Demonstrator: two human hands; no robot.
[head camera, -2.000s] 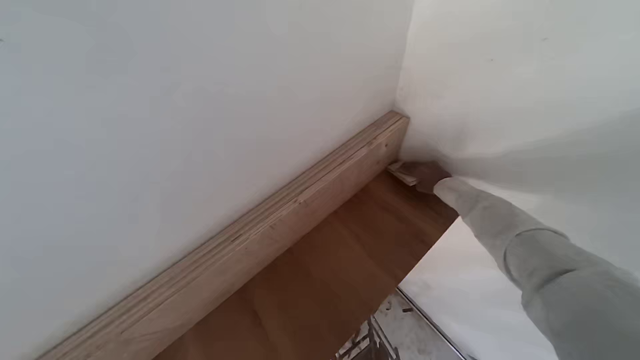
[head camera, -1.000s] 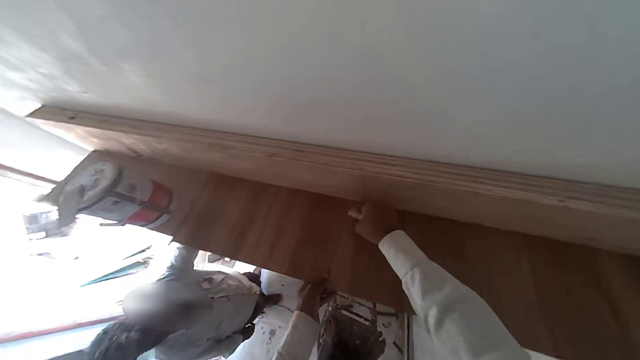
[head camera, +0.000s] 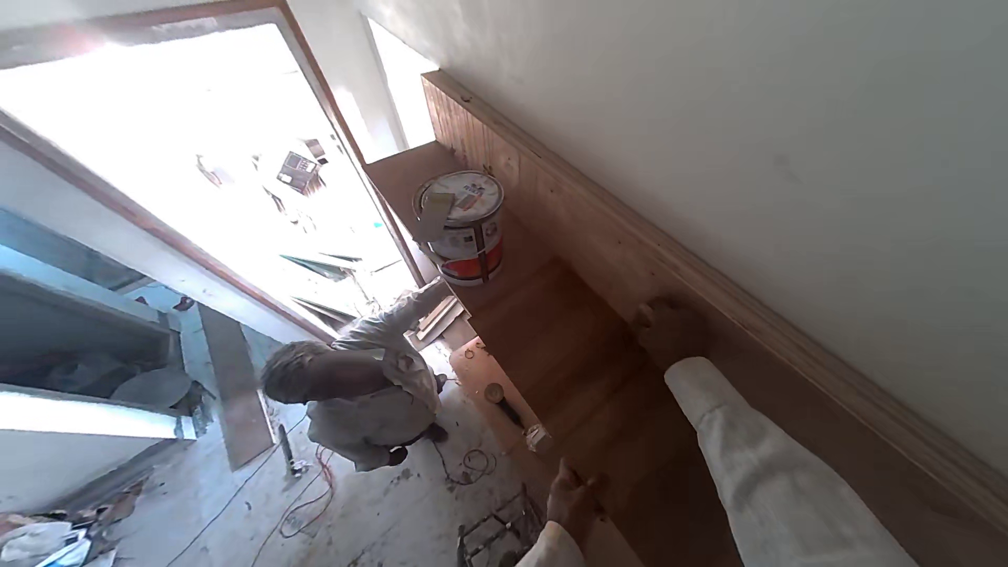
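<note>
A brown wood panel (head camera: 567, 331) runs along the wall below a pale upright board (head camera: 598, 228) with a layered top edge. My right hand (head camera: 671, 329) is against the lower face of the upright board, where it meets the panel, with its fingers bent; shadow hides whether it holds anything. At the near edge of the panel my left hand (head camera: 573, 496) has its fingers curled over the rim. A lidded metal paint can (head camera: 472, 228) stands on the far part of the panel, with a flat scraper-like piece (head camera: 435, 214) on its lid.
Below, a co-worker (head camera: 370, 394) bends with one arm stretched toward the panel. Cables (head camera: 327, 480) lie on the dusty floor (head camera: 378, 512) near a metal frame (head camera: 500, 531). A long board (head camera: 232, 386) lies farther left. Behind the co-worker is a bright doorway (head camera: 197, 134).
The view has swung left from the wall corner to the doorway. My right hand was by the corner two seconds ago, then farther along the panel. The co-worker's arm reaches toward the panel.
</note>
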